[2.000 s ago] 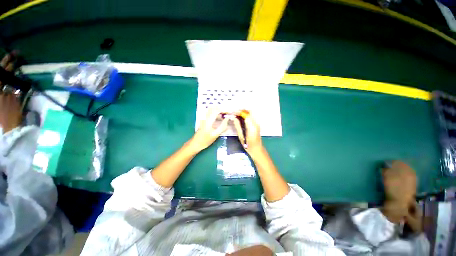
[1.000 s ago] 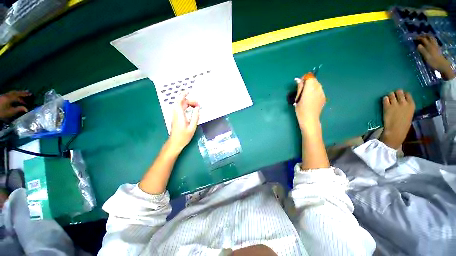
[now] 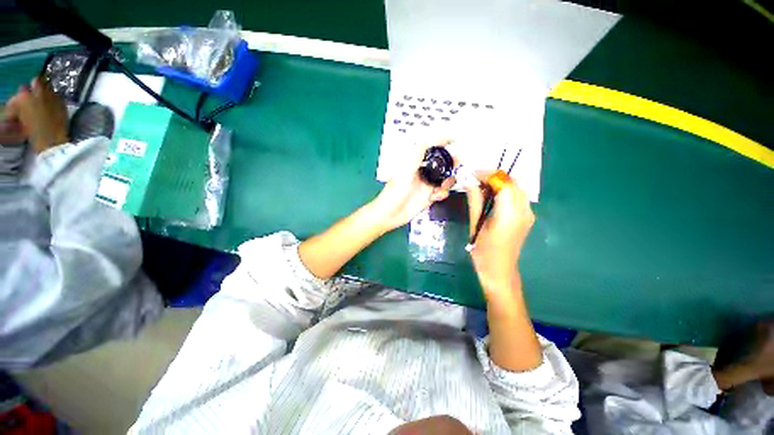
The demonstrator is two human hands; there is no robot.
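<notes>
My left hand (image 3: 413, 194) holds a round black part (image 3: 437, 166) by its edge, over the lower part of the white sheet. My right hand (image 3: 505, 219) holds dark tweezers (image 3: 485, 219) like a pen, with two thin prongs pointing up and apart over the sheet. An orange cot (image 3: 498, 180) covers a fingertip of my right hand. The white release liner sheet (image 3: 518, 110) is creased, its far half raised, with rows of tiny dark pieces (image 3: 424, 110) at left. A clear bag (image 3: 428, 236) lies just below the sheet, partly hidden by my hands.
A blue bin (image 3: 238, 75) with crumpled clear bags stands at upper left. A green box (image 3: 149, 157), a black cable (image 3: 161, 98) and a neighbour's hands (image 3: 41, 112) are at left. A yellow strip (image 3: 670, 119) edges the bench. Another person's sleeve (image 3: 692, 374) shows at lower right.
My left hand now holds the round black part, which was not visible in it one second ago. My right hand has come back from the right to beside it. The view has shifted left.
</notes>
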